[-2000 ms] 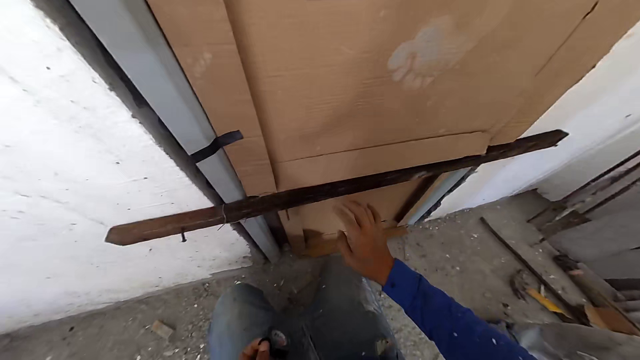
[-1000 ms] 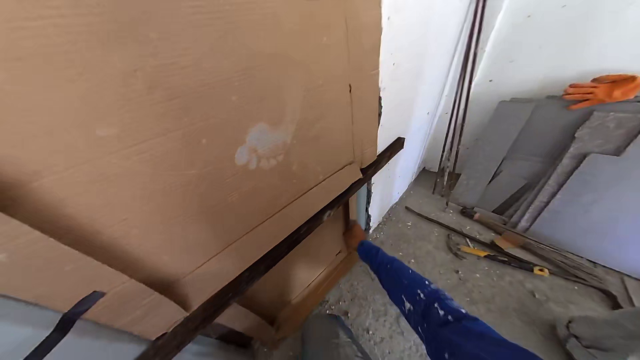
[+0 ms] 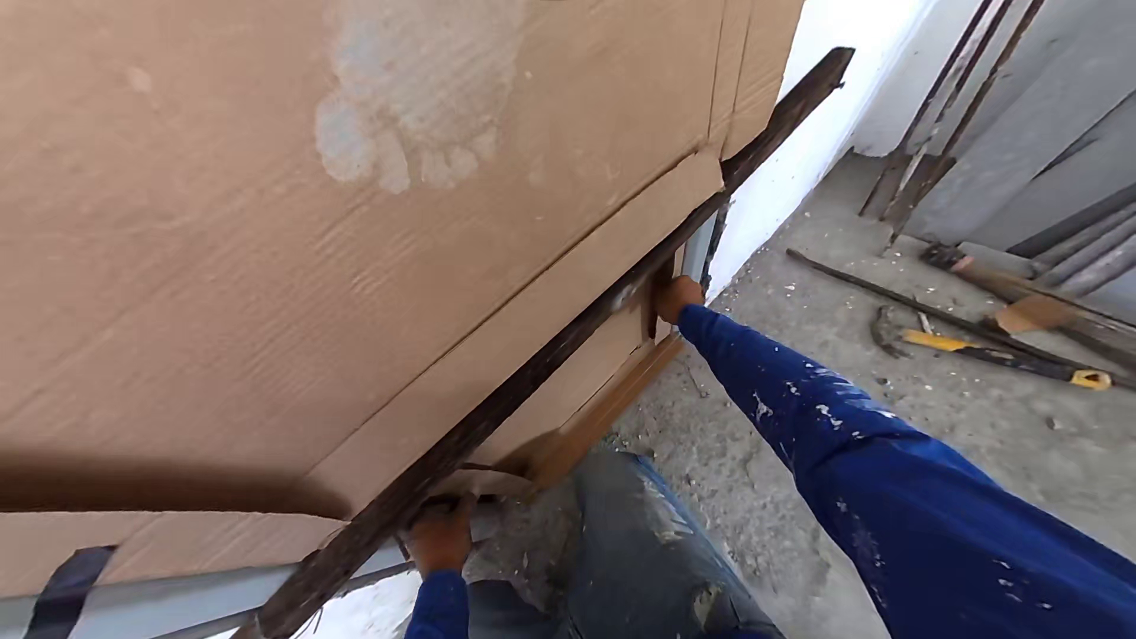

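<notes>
A large brown cardboard-covered panel [image 3: 532, 222] fills the left and middle of the view, with a pale footprint mark on it. A dark wooden bar [image 3: 532, 382] lies diagonally across its lower part. My right hand [image 3: 679, 299] is at the panel's lower right side, just below the bar; its fingers are hidden behind the edge. My left hand [image 3: 441, 534] is at the lower left side, by a bent cardboard flap [image 3: 484, 482], its fingers partly hidden. A brown wooden strip [image 3: 603, 408] runs along the bottom edge between both hands.
On the concrete floor at right lie a yellow and black hammer [image 3: 954, 344], a long thin rod [image 3: 905, 306] and wooden pieces [image 3: 1034, 312]. Grey boards [image 3: 1021, 151] and rusty bars [image 3: 958, 106] lean at the upper right. A white wall [image 3: 781, 186] borders the panel.
My right hand has moved from the panel's lower face to its right side. My left hand now shows at the lower left side. The view has moved closer to the panel.
</notes>
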